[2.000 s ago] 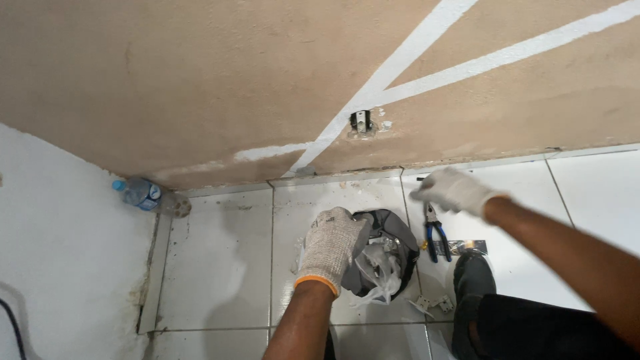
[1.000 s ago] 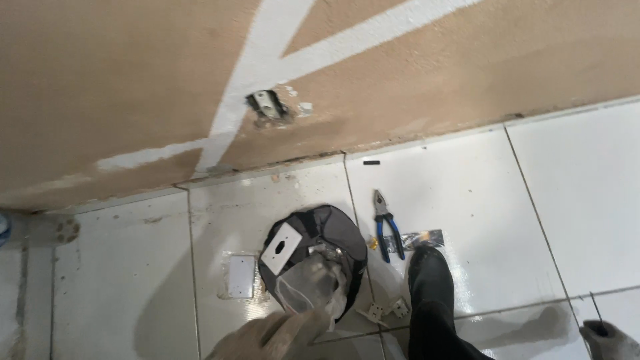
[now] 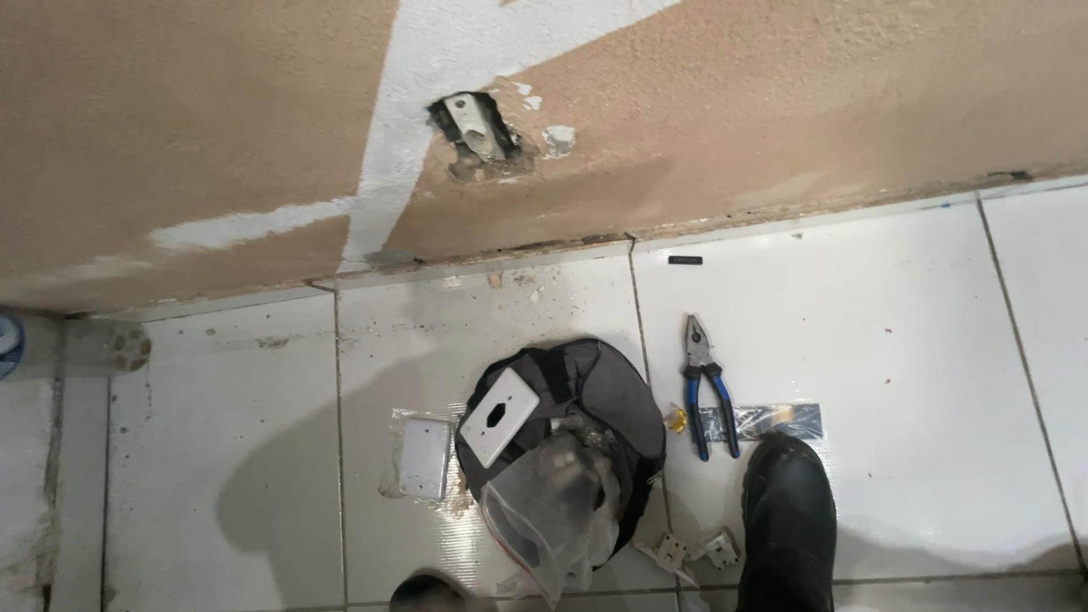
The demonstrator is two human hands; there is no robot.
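Note:
Neither of my hands is in view. A dark grey fabric bag (image 3: 616,391) lies on the tiled floor, with a clear plastic bag (image 3: 552,501) at its opening. A white outlet cover plate (image 3: 501,416) with a central hole rests tilted on the bag's left edge. Left of the bag, a second white plate (image 3: 424,459) lies on clear wrapping. Blue-handled combination pliers (image 3: 708,387) lie to the right, their handles over a flat plastic packet (image 3: 765,422). Small white outlet modules (image 3: 721,551) are near the bottom. A white fitting (image 3: 474,126) sits in the wall's recess.
A black boot (image 3: 789,518) stands on the right, and a dark shoe tip (image 3: 427,592) shows at the bottom edge. A small black strip (image 3: 685,260) lies near the wall base. A plastic bottle (image 3: 76,344) is at the far left.
Both gloved hands have left the view. The white cover plate on the bag and the one beside it show clearly now. The view has moved closer to the wall and floor.

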